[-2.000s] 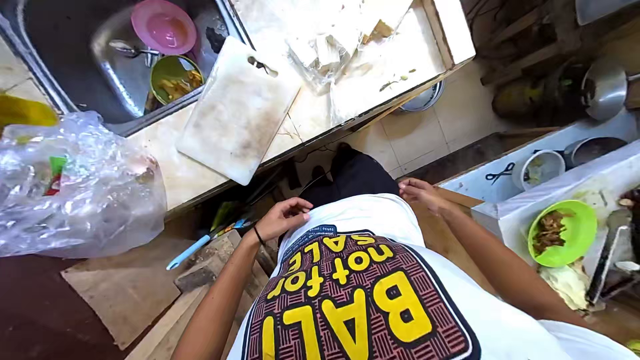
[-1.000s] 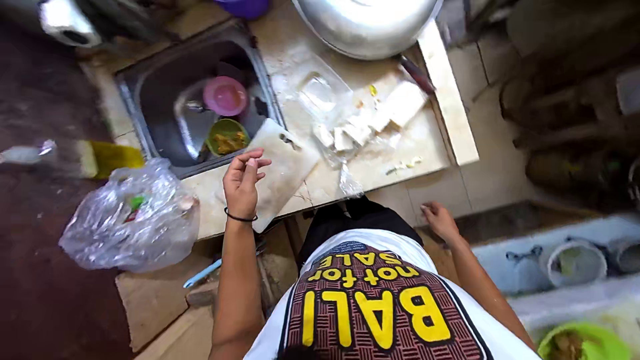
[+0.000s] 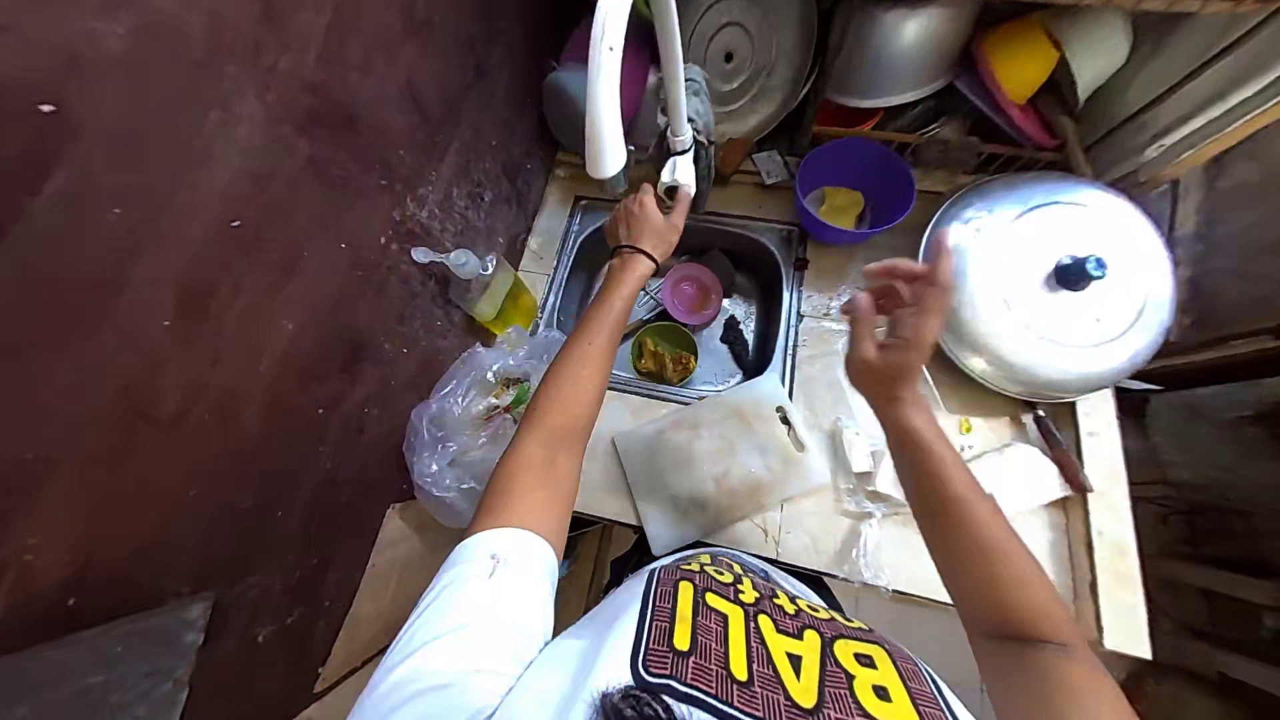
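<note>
My left hand [image 3: 648, 220], with a dark band at its wrist, is at the white plastic tap [image 3: 678, 165] above the steel sink [image 3: 792, 330]; its fingers touch the tap's lower end. My right hand [image 3: 900, 325] is raised over the counter, fingers apart and partly curled, with nothing in it. In the sink lie a pink bowl [image 3: 691, 293], a green bowl [image 3: 665, 353] with brown food scraps and a black rag-like thing [image 3: 737, 345]. Below the sink's front edge, a white cutting board [image 3: 715, 455] lies tilted on the tiled counter.
A large lidded aluminium pot [image 3: 1030, 290] stands at the right, near a knife [image 3: 1062, 450]. Behind the sink is a purple basin [image 3: 868, 175] with a yellow sponge. A clear plastic bag of scraps [image 3: 470, 430] and a pump bottle of yellow liquid [image 3: 505, 300] stand left.
My left hand has moved from above the cutting board to the tap. My right hand has risen from beside my body to above the counter. The view has swung toward the sink.
</note>
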